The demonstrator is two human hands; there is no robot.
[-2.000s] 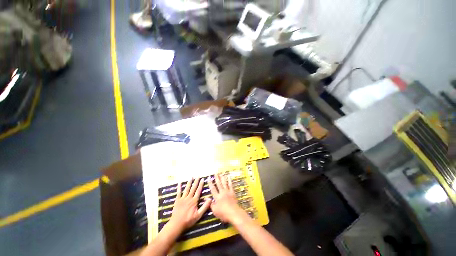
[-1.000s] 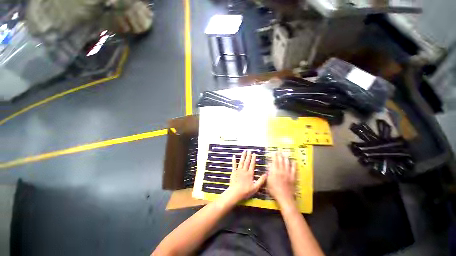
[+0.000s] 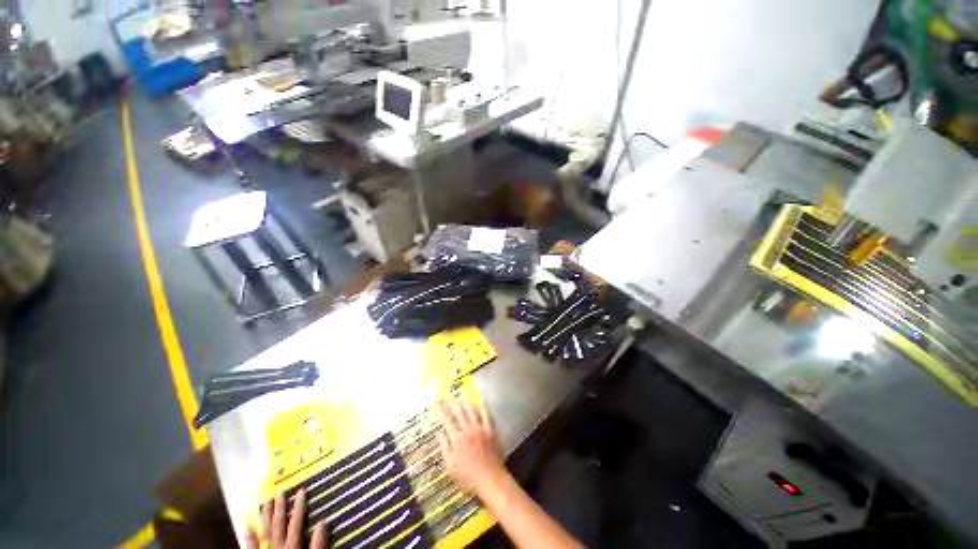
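A yellow template (image 3: 464, 533) lies on the metal table. Black strips (image 3: 359, 493) with pale lines fill the left part of its slots; the slots on the right (image 3: 427, 456) show grey-metallic. My left hand (image 3: 285, 523) is on the template's lower left end, fingers spread, cut off by the bottom edge. My right hand (image 3: 468, 442) lies flat on the template's right part, fingers slightly apart. No held object shows in either hand. Yellow dotted plates show at the template's upper left (image 3: 298, 440) and top (image 3: 461, 352).
Black strip bundles lie at the table's left (image 3: 255, 388), back (image 3: 429, 302) and right (image 3: 564, 320), beside a clear bag (image 3: 483, 251). A sewing machine (image 3: 912, 188) stands right, with another loaded yellow template (image 3: 783, 238). A stool (image 3: 227, 219) and brown carton (image 3: 191, 488) are left.
The view has swung towards the sewing machine at right. My hands, close together before, are now farther apart, the left one at the template's left end. The dotted plate at upper left now shows.
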